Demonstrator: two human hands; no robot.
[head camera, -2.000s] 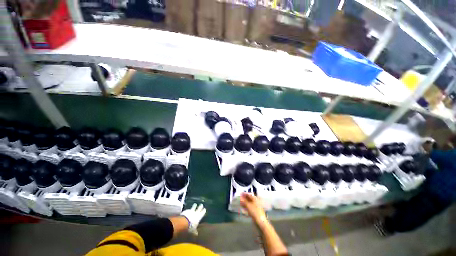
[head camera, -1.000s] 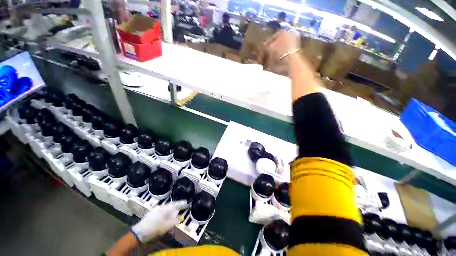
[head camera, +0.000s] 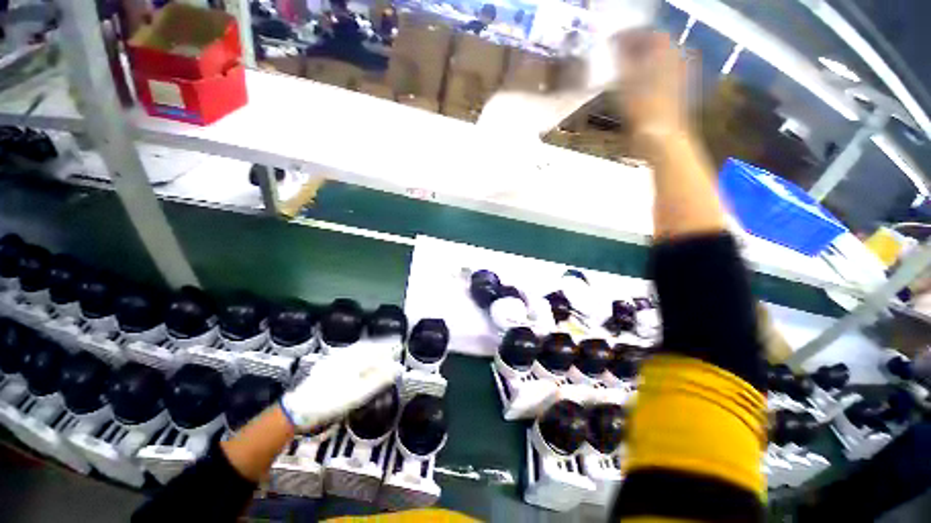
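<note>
Security cameras with glossy black balls and white ribbed bases (head camera: 420, 465) stand in two rows on the dark-green bench. My left hand (head camera: 347, 380), in a white glove, is stretched over the right end of the left-hand group, partly hiding some balls; its fingers point right and I see nothing in them. My bare right hand (head camera: 648, 77) is raised high above the shelf, blurred, and appears closed on the edge of a thin white sheet (head camera: 526, 114) that hangs to its left over the shelf. My right sleeve hides part of the right-hand camera group.
A white shelf (head camera: 337, 131) runs across above the bench, carrying a red bin (head camera: 194, 92) at left and a blue bin (head camera: 781, 209) at right. Slanted white posts (head camera: 128, 169) rise from the bench. Loose camera parts lie on a white board (head camera: 434, 281). Cartons (head camera: 419, 61) stand beyond.
Since one second ago the view has swung right. My right hand now has a white sheet at it. My left hand has moved up and right over the cameras. The blue monitor has left the view.
</note>
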